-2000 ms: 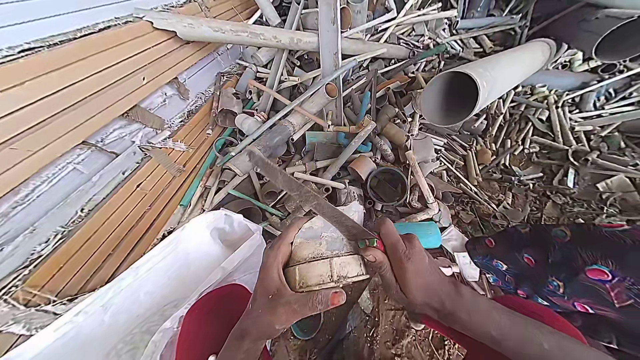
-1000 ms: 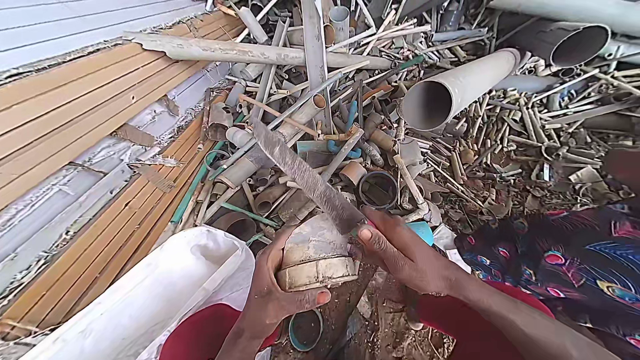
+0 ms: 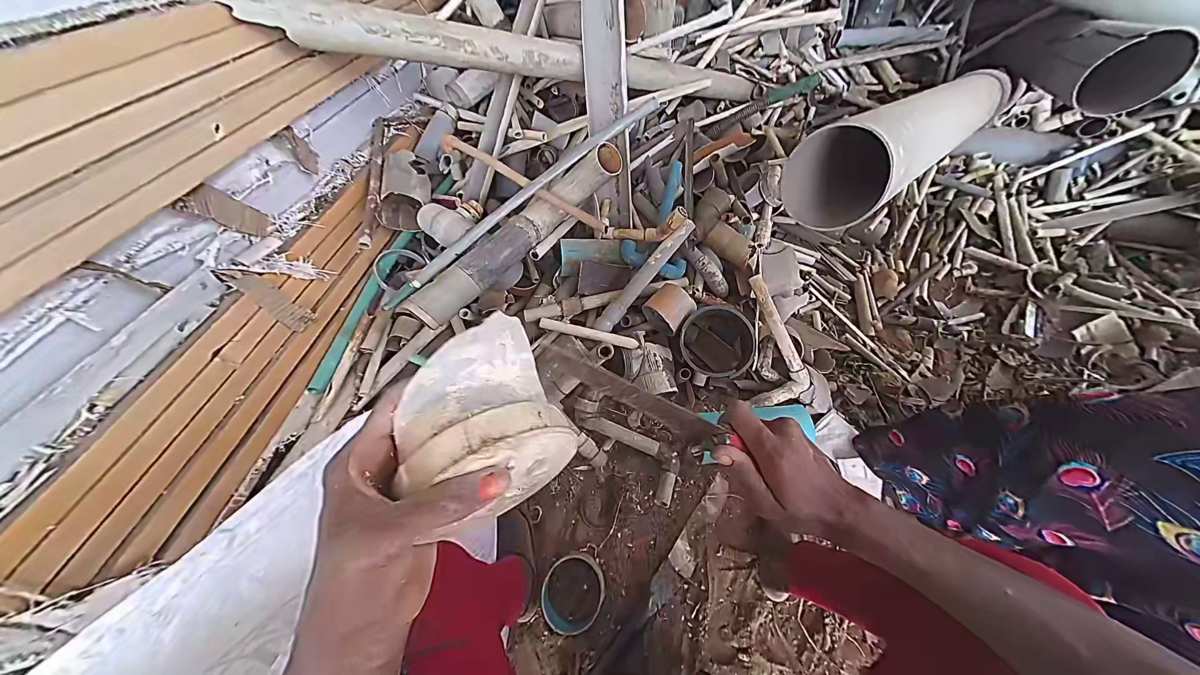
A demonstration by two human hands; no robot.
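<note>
My left hand [image 3: 394, 506] grips a dirty off-white plastic pipe fitting [image 3: 483, 408] with a thick rounded collar, its thumb across the collar. To the right of the fitting, my right hand [image 3: 778, 469] is closed around the red and green handle of a broad-bladed knife [image 3: 647, 398]. The dull metal blade points up and left over the scrap pile, and its far end is blurred. The blade and the fitting are apart. Behind my right hand lies a turquoise piece [image 3: 787, 419], partly hidden.
Scrap plastic pipes lie heaped ahead, with a large grey pipe [image 3: 928, 141] at the right and a long pipe [image 3: 487, 47] across the back. Tan grooved panels [image 3: 187, 103] are stacked at left. A white sack [image 3: 216, 581] and dark patterned cloth [image 3: 1041, 487] flank my arms.
The fitting has been turned in my left hand and moved left, apart from the blade. The knife, which was up against the fitting earlier, is now lower and to its right.
</note>
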